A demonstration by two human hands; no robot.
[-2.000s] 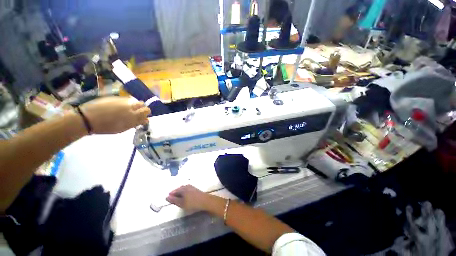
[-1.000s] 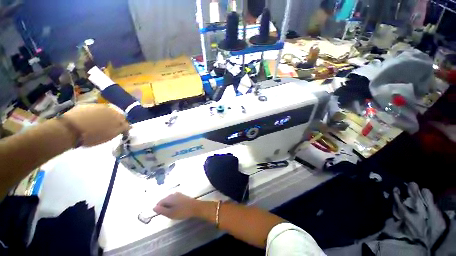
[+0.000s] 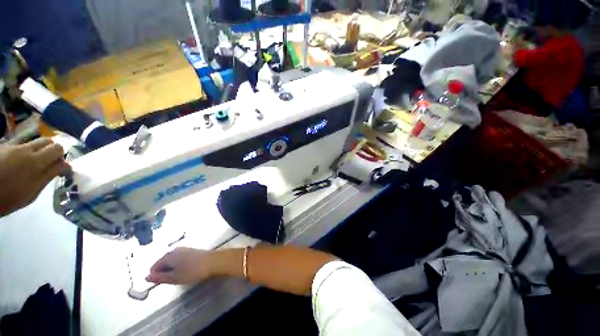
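Note:
The white JACK sewing machine (image 3: pixel 224 141) stands on the white table. My left hand (image 3: pixel 29 172), cut off by the left edge, is at the left end of the machine head, with its fingertips close to the top corner. My right hand (image 3: pixel 181 266) is low over the table, in front of the presser foot (image 3: pixel 143 231). Its thumb and fingertips are together; whether they pinch something thin cannot be told. A small looped outline (image 3: pixel 139 293) shows on the table beside the fingertips. A dark leaf-shaped cut piece (image 3: pixel 251 211) lies right of the needle area.
Black thread snips (image 3: pixel 312 188) lie right of the dark piece. Dark fabric (image 3: pixel 39 314) is at lower left. A rolled dark fabric (image 3: pixel 71 121) and cardboard (image 3: pixel 154 80) are behind. Bottles (image 3: pixel 447 98) stand at right, above a grey fabric bundle (image 3: pixel 483 279) and red crate (image 3: pixel 520 152).
The view has turned right and come closer, so the machine appears farther left. My left hand stays at the head's left end. My right hand stays low near the looped outline.

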